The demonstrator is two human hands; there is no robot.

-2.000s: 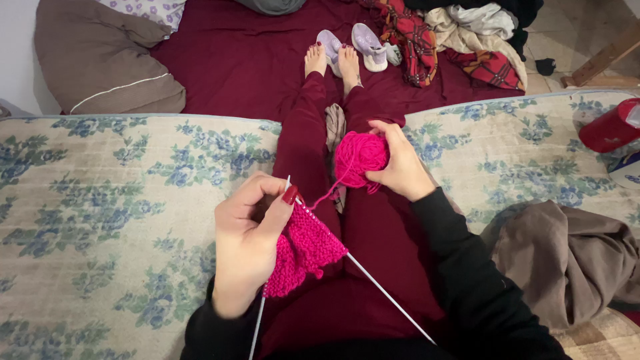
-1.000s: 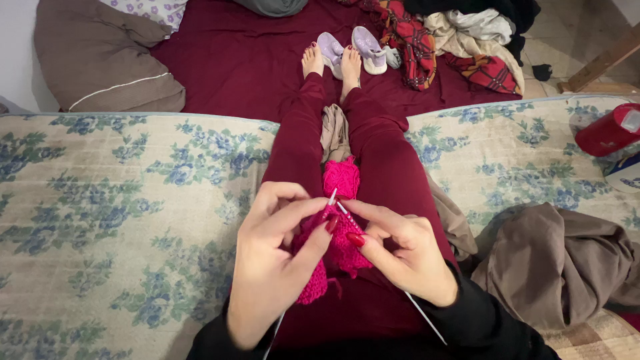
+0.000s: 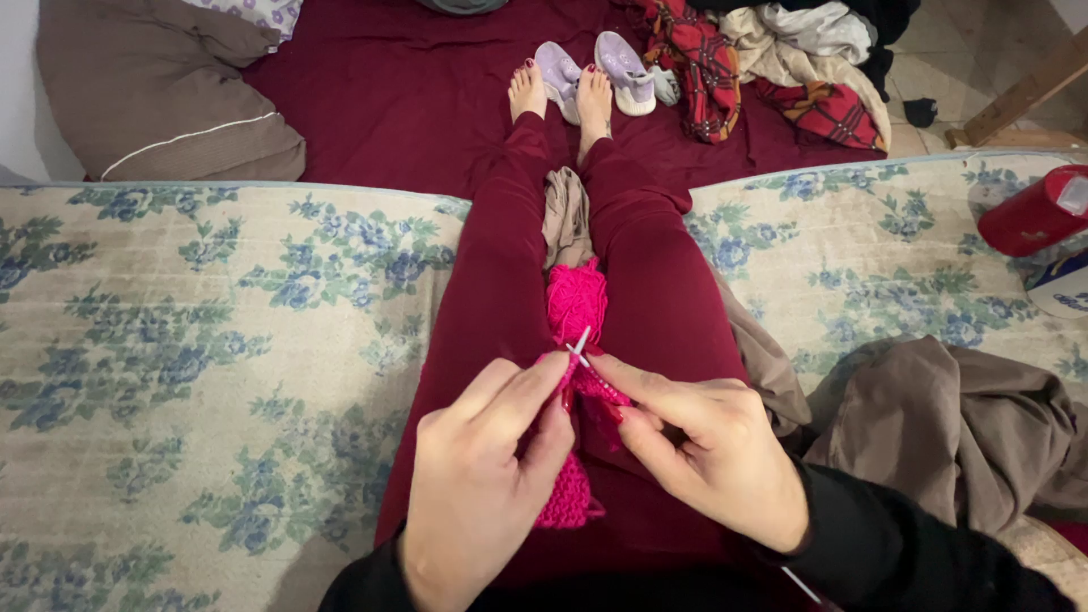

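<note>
Over my lap, my left hand [image 3: 489,467] pinches one knitting needle and the pink knitted piece [image 3: 564,497], which hangs down between my hands. The other needle is in my right hand [image 3: 714,442], whose fingers also touch the stitches. Both pale needle tips [image 3: 579,347] cross just beyond my fingertips. Below my right wrist, part of a needle's shaft [image 3: 799,585] shows. The ball of pink yarn [image 3: 578,297] rests between my thighs, just past the tips. My fingers hide most of the stitches and of the needles.
My legs in dark red trousers stretch over a floral mattress [image 3: 340,255]. Brown cloth [image 3: 952,433] lies at the right, with a red container [image 3: 1033,212] beyond it. Farther off are a brown pillow [image 3: 170,93], lilac shoes [image 3: 625,72] and a red plaid cloth [image 3: 697,68].
Two seconds ago my right hand was at the yarn ball; by one second ago it was at the needles beside my left hand, with the ball between my legs. Since then, the needle tips remain together.
</note>
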